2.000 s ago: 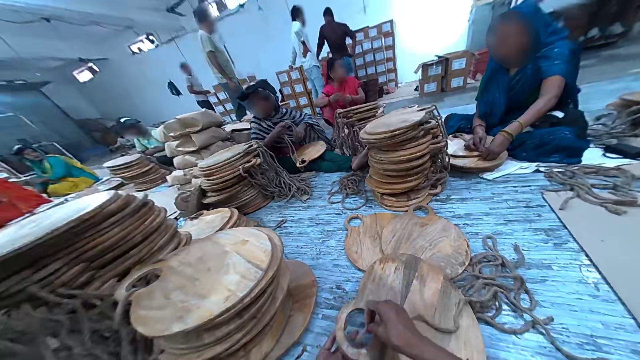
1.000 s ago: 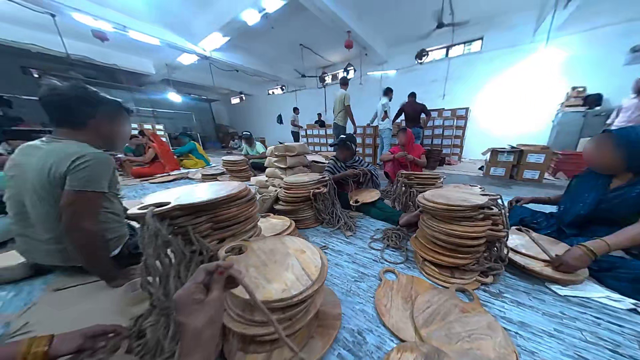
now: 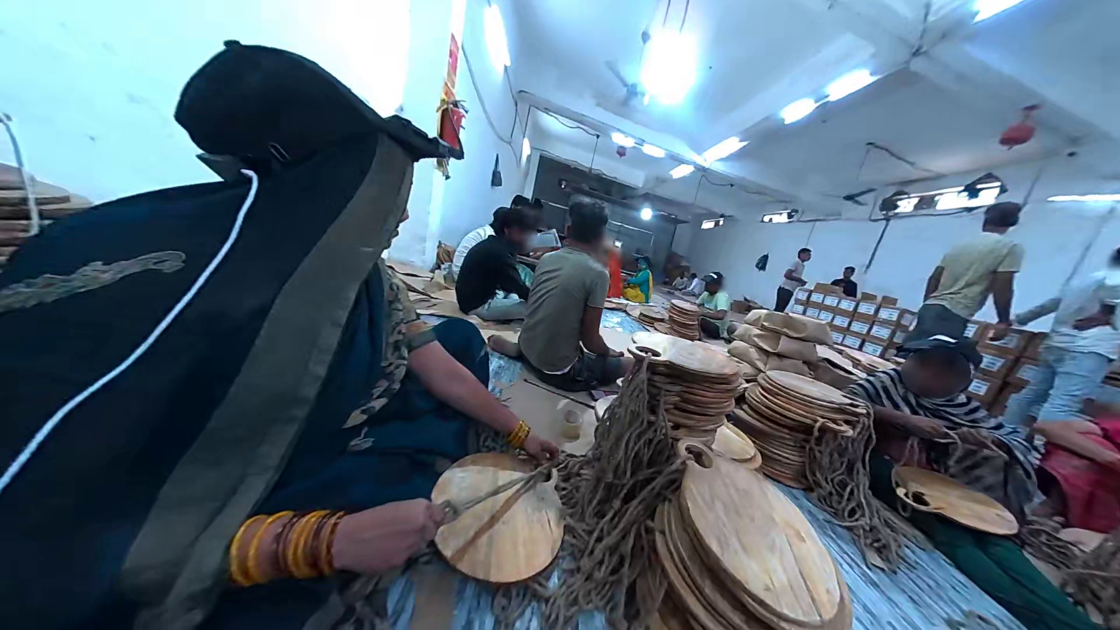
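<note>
Neither of my hands shows in the head view. Closest in front, a stack of round wooden boards with looped handles (image 3: 757,542) leans on the floor. Beside it hangs a thick bundle of brown cords (image 3: 617,490), draped from another stack of boards (image 3: 691,372). At the left, a co-worker in dark clothing sits with a round wooden board (image 3: 499,516) before them. One of that person's hands (image 3: 394,534) pulls a cord (image 3: 499,488), while the other (image 3: 541,449) is at the board's handle.
Further stacks of boards (image 3: 801,394) stand to the right, cords hanging from one. A seated co-worker (image 3: 949,411) has a board (image 3: 954,500) on the lap. Behind are brown packages (image 3: 787,328), cardboard boxes (image 3: 857,319) and other people. Blue-white sheeting (image 3: 875,542) covers the floor.
The view has swung far to the left. My hand, seen holding a cord over the near stack one second ago, is out of view. The co-worker at the left now shows in full.
</note>
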